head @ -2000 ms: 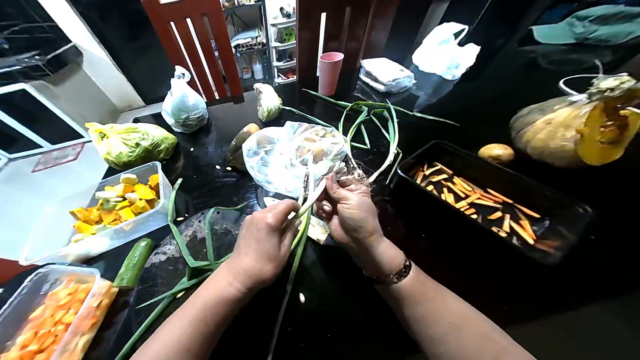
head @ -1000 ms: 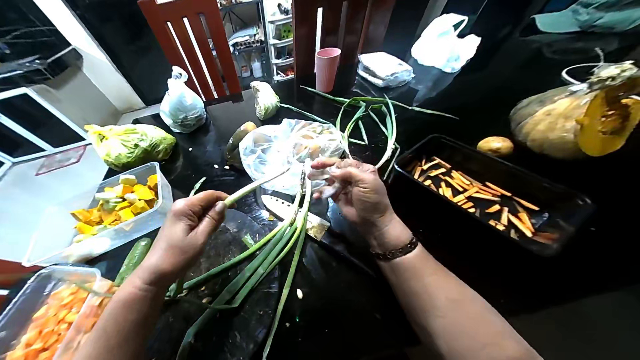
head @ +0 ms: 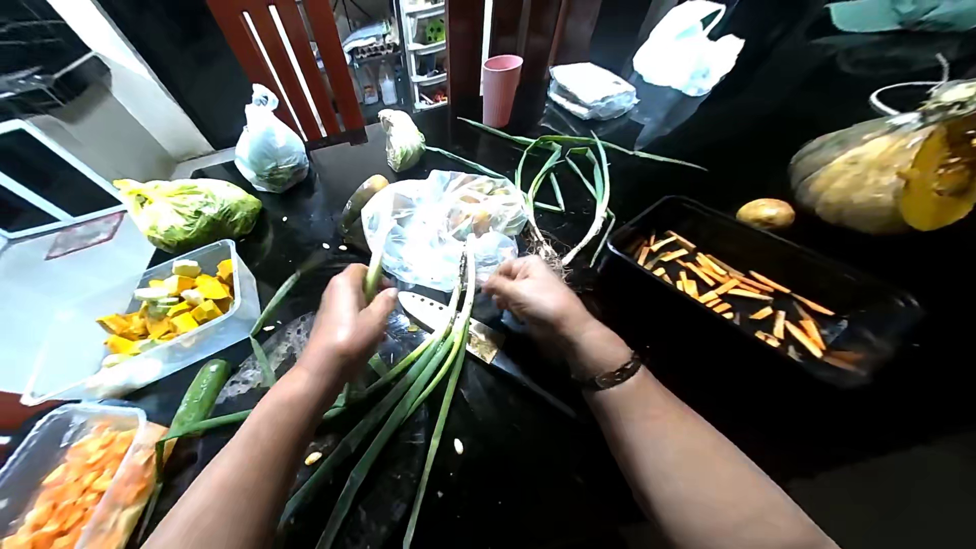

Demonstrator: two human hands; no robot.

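My left hand is closed around the pale stem of a green onion, whose white end points up and away. To the right of it, my right hand has its fingertips pinched together; whether something small is between them cannot be told. Between the hands lie several green onions, white ends up by the clear plastic bag, leaves trailing toward me. They cross over a knife with holes along its blade. More green onions with roots lie curled beyond my right hand.
At left are tubs of cut squash and orange pieces, a cucumber and bagged greens. A black tray holds orange sticks at right, near a potato and a cut pumpkin. A pink cup stands at the back.
The hands, together two seconds ago, have parted. Since one second ago, my left hand has turned its stem more upright, and my right hand has moved slightly toward me, away from the onions' white ends.
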